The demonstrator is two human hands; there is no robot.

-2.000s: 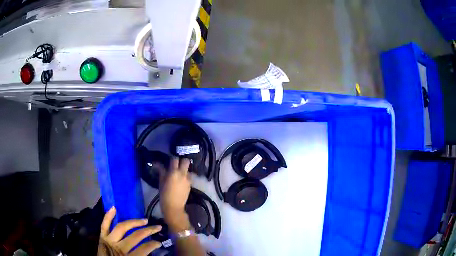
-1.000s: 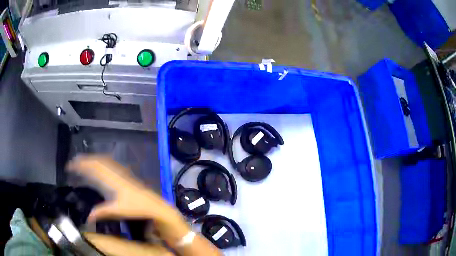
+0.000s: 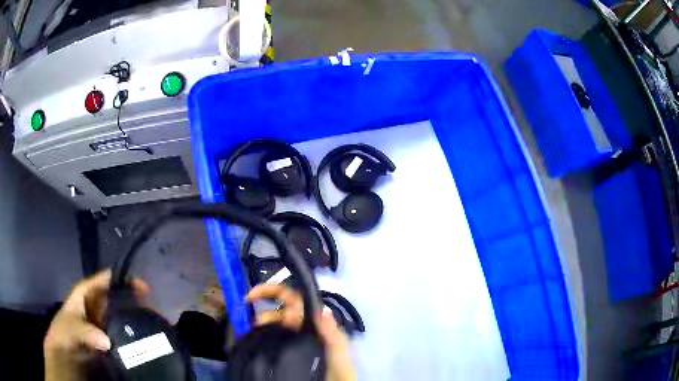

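Black over-ear headphones (image 3: 216,212) are held up in front of me at the lower left, band upward, partly over the tote's left wall. My left hand (image 3: 82,327) grips the left cup side, which bears a white label (image 3: 145,350). My right hand (image 3: 298,312) grips the right side near the other cup. Both cups are cut off or blurred at the bottom. In the blue tote (image 3: 506,245), several black headphones lie flat on a white sheet (image 3: 417,260), one (image 3: 357,212) in a second column to the right.
A white machine (image 3: 59,74) with two green buttons, a red button (image 3: 94,101) and a short cable (image 3: 120,97) stands at the upper left. A white roll (image 3: 242,37) hangs at its corner. Other blue totes (image 3: 558,111) stand at the right. White scraps stick to the tote rim.
My hands have left the tote's inside, and now hold up another pair of headphones between them. The view has shifted, and the tote appears tilted.
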